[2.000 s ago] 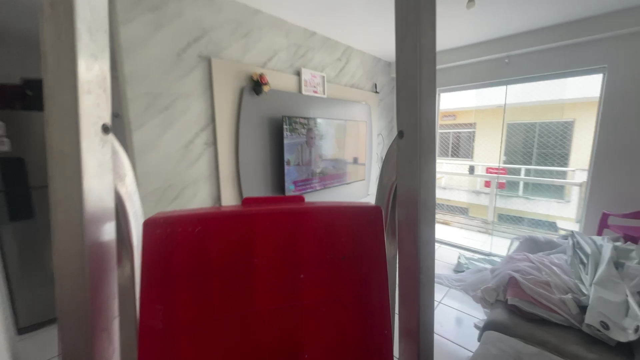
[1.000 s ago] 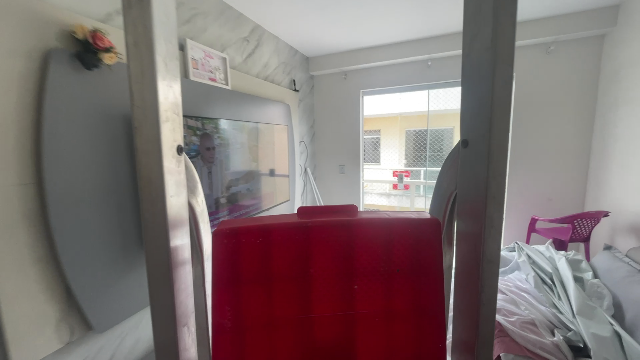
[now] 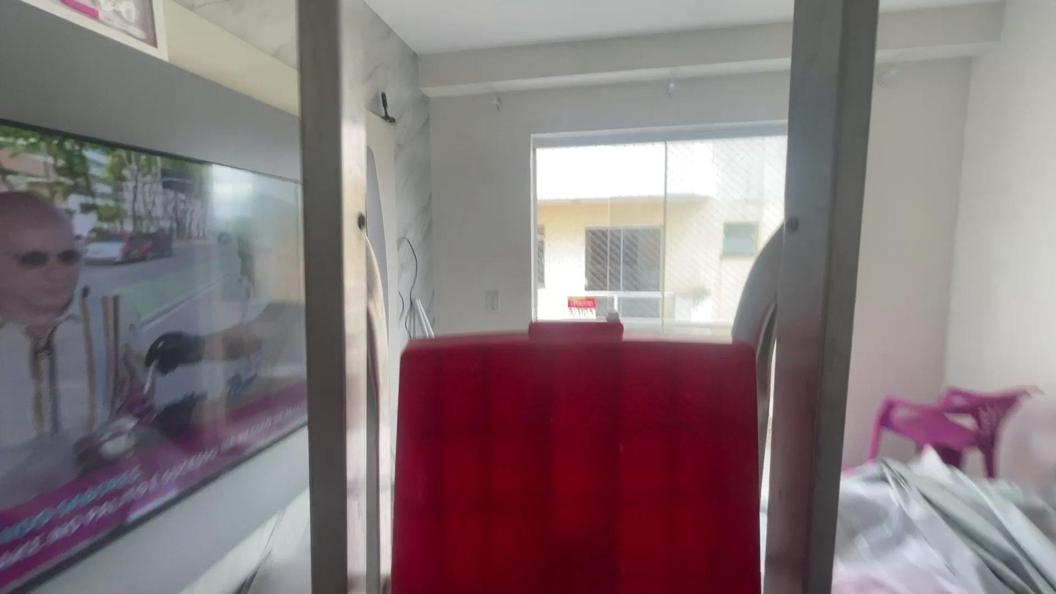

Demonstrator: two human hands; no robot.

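Note:
Neither my left hand nor my right hand shows in the head view, so what they hold or touch is hidden. Close in front stands a metal frame, apparently a stepladder, with a left rail (image 3: 334,330) and a right rail (image 3: 825,313), both upright. Between the rails is a red plastic panel (image 3: 577,462) with a small raised tab (image 3: 575,331) on its top edge. Curved metal pieces bend inward beside each rail, behind the panel's upper corners.
A wall-mounted television (image 3: 157,330) is close on the left, showing a picture. Ahead is a sliding glass door or window (image 3: 709,223). At the right, a magenta plastic chair (image 3: 924,427) stands behind piled pale sheeting (image 3: 924,528).
The view has swung right and moved forward into the room. The television now looms larger at the left. The metal frame and red panel have stayed in front throughout.

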